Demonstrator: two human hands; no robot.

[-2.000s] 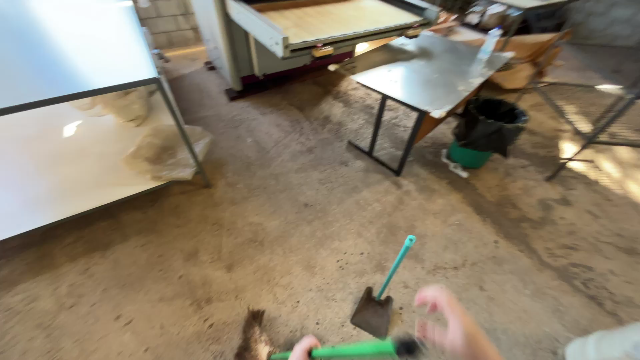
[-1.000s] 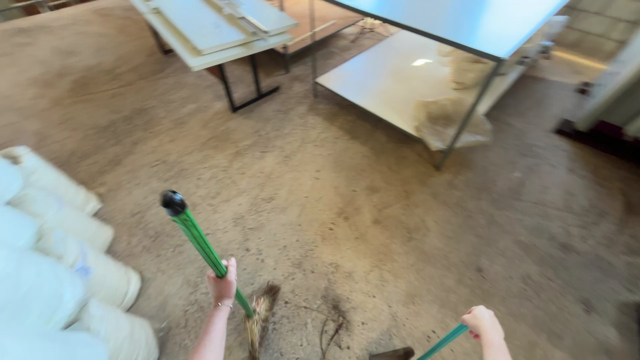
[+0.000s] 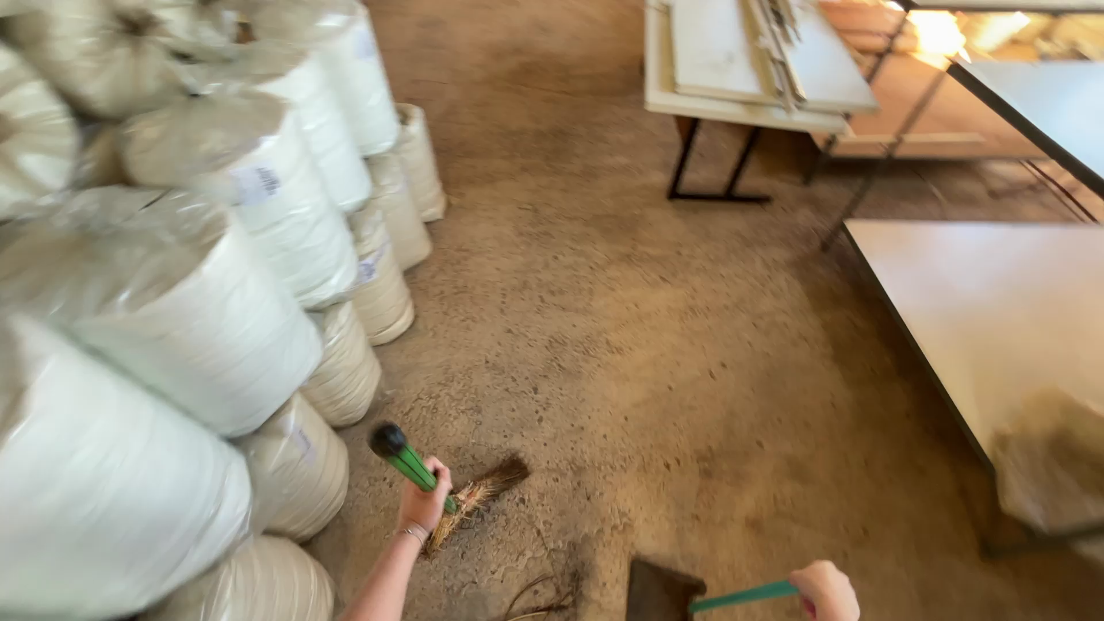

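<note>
My left hand (image 3: 424, 498) is closed around the green handle (image 3: 409, 464) of a broom, whose black-capped top points up toward me. Below the hand, the broom's straw bristles (image 3: 479, 500) rest on the concrete floor. At the bottom right, my right hand (image 3: 825, 590) grips the teal handle (image 3: 746, 596) of a dustpan. The dark dustpan's pan (image 3: 660, 592) lies low in view, partly cut off by the lower edge. Between broom and pan, a thin strand of debris (image 3: 542, 595) lies on a dark patch of floor.
Stacked plastic-wrapped white rolls or sacks (image 3: 198, 310) fill the left side. A table with white boards (image 3: 750, 108) stands at the upper right. Nearer on the right is a metal-framed table's lower shelf (image 3: 992, 310) bearing a clear plastic bag (image 3: 1052, 457).
The view has swung left, bringing the wrapped stack into view. My right hand, open two seconds ago while the dustpan stood apart on the floor, now holds its handle.
</note>
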